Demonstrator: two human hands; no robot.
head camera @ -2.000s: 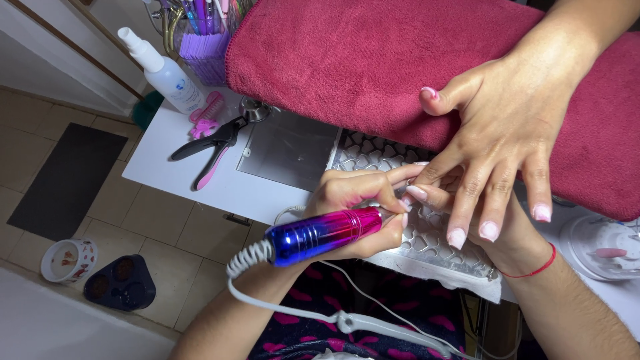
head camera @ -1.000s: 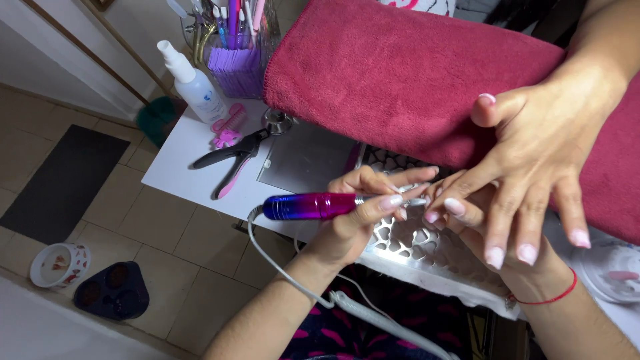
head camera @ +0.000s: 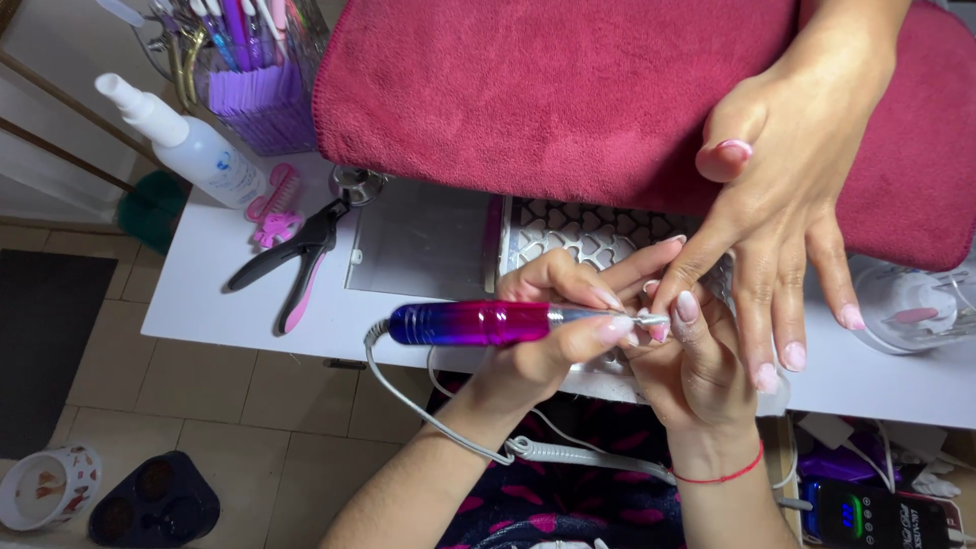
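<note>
My left hand (head camera: 534, 370) grips a blue-to-magenta electric nail drill (head camera: 473, 323), which lies nearly level with its metal bit (head camera: 648, 320) pointing right. The bit is at the nail of another person's index finger (head camera: 690, 267); whether it touches cannot be told. My right hand (head camera: 705, 374), with a red string at the wrist, holds that fingertip between thumb and fingers. Pale dust shows on my right fingers. The other person's hand (head camera: 789, 168) reaches in from the upper right, its remaining fingers spread, several nails pinkish with whitish tips.
A red towel cushion (head camera: 518, 99) lies behind a heart-patterned metal grille (head camera: 587, 221). Black tip cutters (head camera: 293, 259), a pink brush (head camera: 278, 194), a spray bottle (head camera: 198, 156) and a purple-filled holder (head camera: 263, 107) stand left. A clear round container (head camera: 907, 305) sits right. The drill's cord (head camera: 427, 415) crosses below my wrists.
The drill sloped up to the right two seconds ago and now lies almost level in my left hand. My right hand still holds the other person's finger. The view has shifted closer.
</note>
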